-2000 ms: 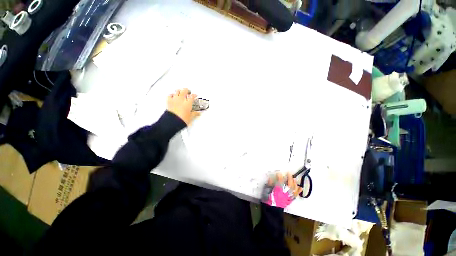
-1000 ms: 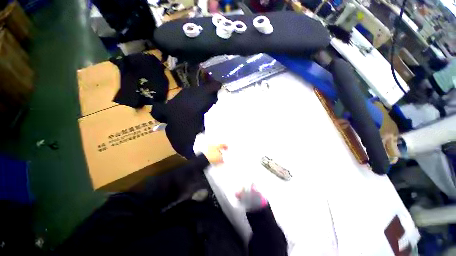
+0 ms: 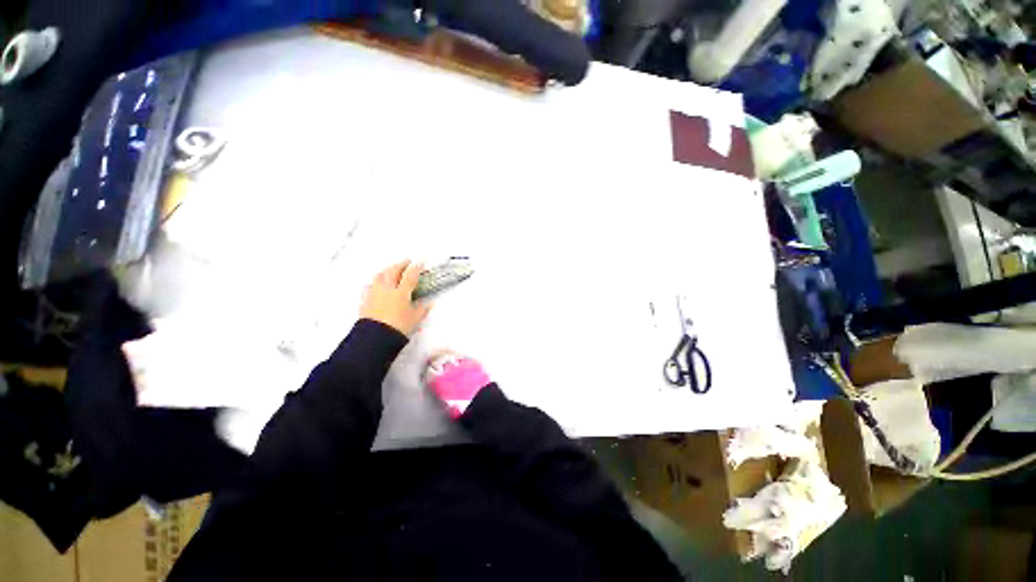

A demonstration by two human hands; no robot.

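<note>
A grey mottled oblong, perhaps a pattern weight [image 3: 444, 276], lies on the white-covered table [image 3: 568, 227]. My left hand [image 3: 393, 299] is bare; its fingers rest on the left end of the oblong. My right hand [image 3: 457, 381], in a pink and white glove, is low over the table near its front edge, to the right of my left hand; its fingers are blurred. Shears [image 3: 688, 362] with dark handles lie on the table at the right, apart from both hands. White material on the white surface is hardly visible.
A maroon rectangle with a white scrap [image 3: 693, 140] lies at the far right. Tape rolls [image 3: 198, 148] and clear plastic [image 3: 97, 171] are at the left. Black cloth [image 3: 102, 398] hangs at the left edge. A long black padded arm [image 3: 511, 34] is behind. Cartons [image 3: 682, 477] stand below right.
The view has swung back from the left side to the table. My left hand has moved from the table's left edge to the oblong. My right hand is away from the shears it touched earlier.
</note>
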